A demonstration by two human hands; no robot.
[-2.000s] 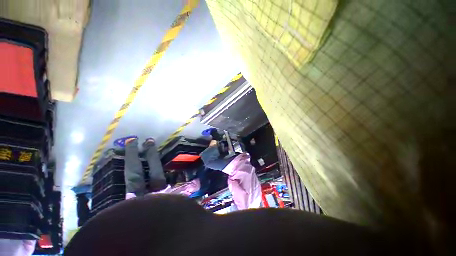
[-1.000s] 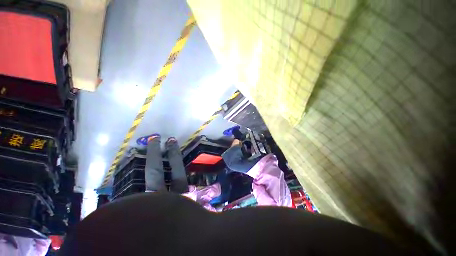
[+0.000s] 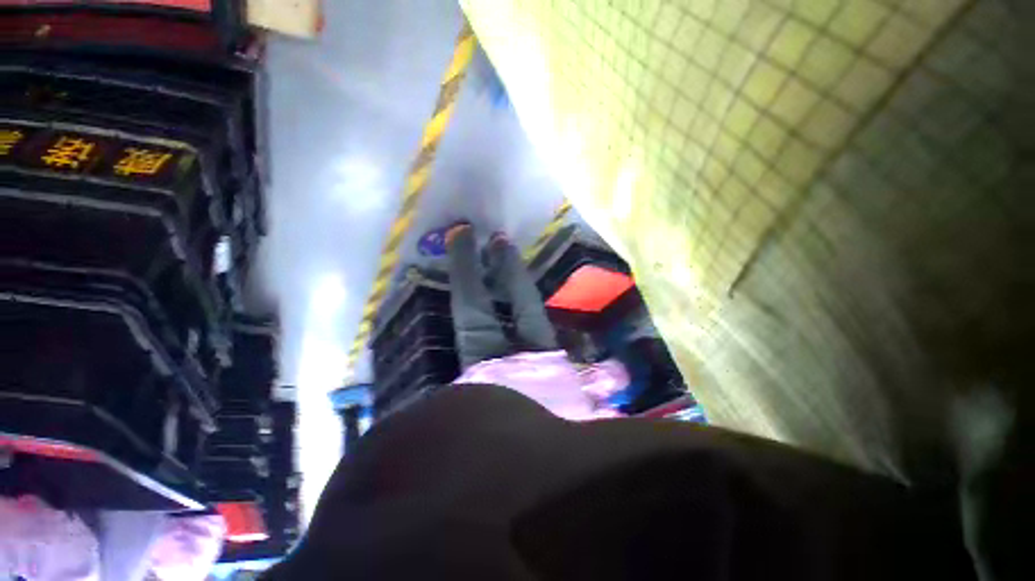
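Note:
Neither of my hands shows in the head view. Nearest in front of me at the left is a tall stack of black totes (image 3: 91, 272) with yellow characters on one side. Red liner (image 3: 148, 3) shows at the top left edge of the picture. My yellow-green gridded smock (image 3: 726, 170) fills the right side. A dark, unclear shape (image 3: 488, 499) covers the bottom of the view.
A person in grey trousers (image 3: 482, 306) and a pink smock stands beside stacked black totes (image 3: 414, 340). A black tote with a red sheet (image 3: 590, 287) is beside them. Yellow-black lane tape (image 3: 420, 170) crosses the grey floor. Pink clothing (image 3: 182, 547) shows at the lower left.
The tote stack at the left looks larger and nearer. The standing person has shifted right and up in the view. The other person in pink near the smock's edge is no longer visible.

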